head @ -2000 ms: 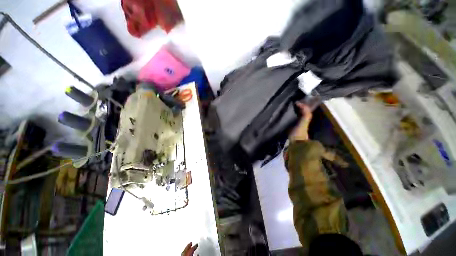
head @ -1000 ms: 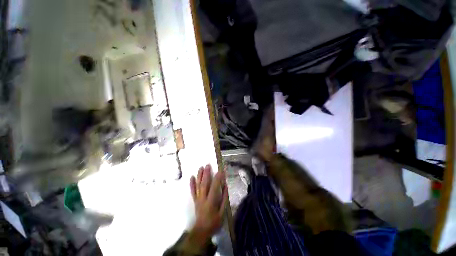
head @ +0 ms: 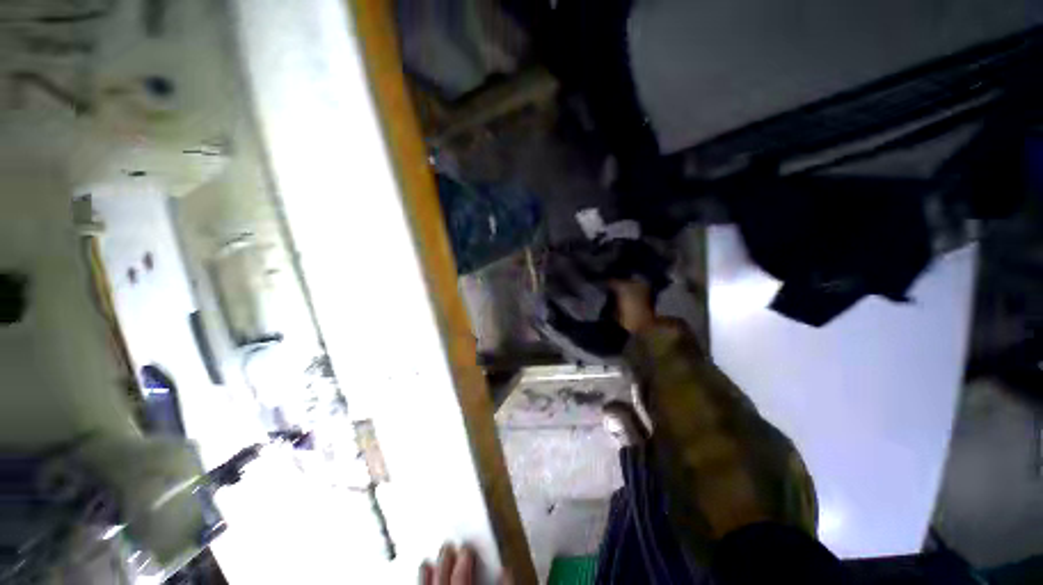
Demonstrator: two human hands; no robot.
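My right hand is low between the sewing table and the white board, closed on a black cloth piece with a light patch near it. Fine finger detail is blurred. My left hand lies on the white table near its wooden edge, cut off by the bottom of the picture; only its fingers show. The sewing machine is at the left, large and blurred.
A white board stands right of my right forearm. Dark and grey garments hang over its far end. A striped navy apron covers my lap. A green object shows at the bottom. A dark blue-green item lies below the table edge.
The view has moved closer and down. My right hand has reached forward and now holds black cloth. My left hand sits lower, mostly out of the picture.
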